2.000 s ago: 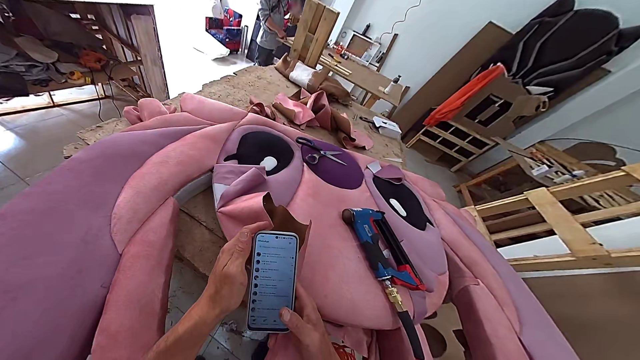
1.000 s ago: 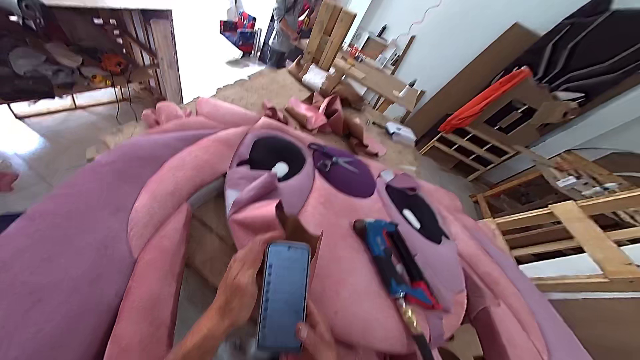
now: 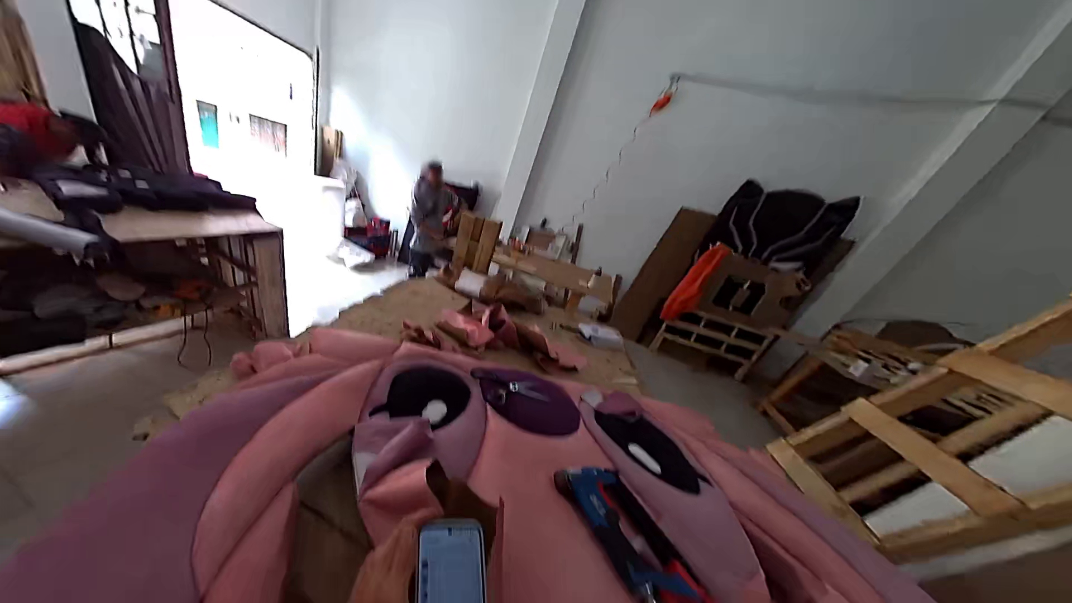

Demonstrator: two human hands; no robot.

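At the bottom edge, my left hand [image 3: 388, 563] is closed on a smartphone [image 3: 451, 563] with a lit screen. My right hand is out of view. Behind the phone lies a large pink and purple upholstered face [image 3: 528, 494] with black eyes, spread over the worktable. A blue and red pneumatic stapler [image 3: 599, 511] rests on its pink part, right of the phone. Scissors [image 3: 517, 389] lie on the dark purple oval between the eyes. A folded pink and mauve flap [image 3: 402, 477] stands up just behind my left hand.
Pink fabric scraps [image 3: 494, 327] lie on the far part of the worktable [image 3: 394, 303]. Wooden frames [image 3: 930, 452] stand at the right. A bench with dark cloth [image 3: 151, 219] is at the left. One person [image 3: 430, 213] stands beyond the table, and another person [image 3: 38, 134] bends at the far left.
The view has tilted up toward the room. My right hand, at the phone's lower right side before, has dropped out of view. The phone remains in my left hand.
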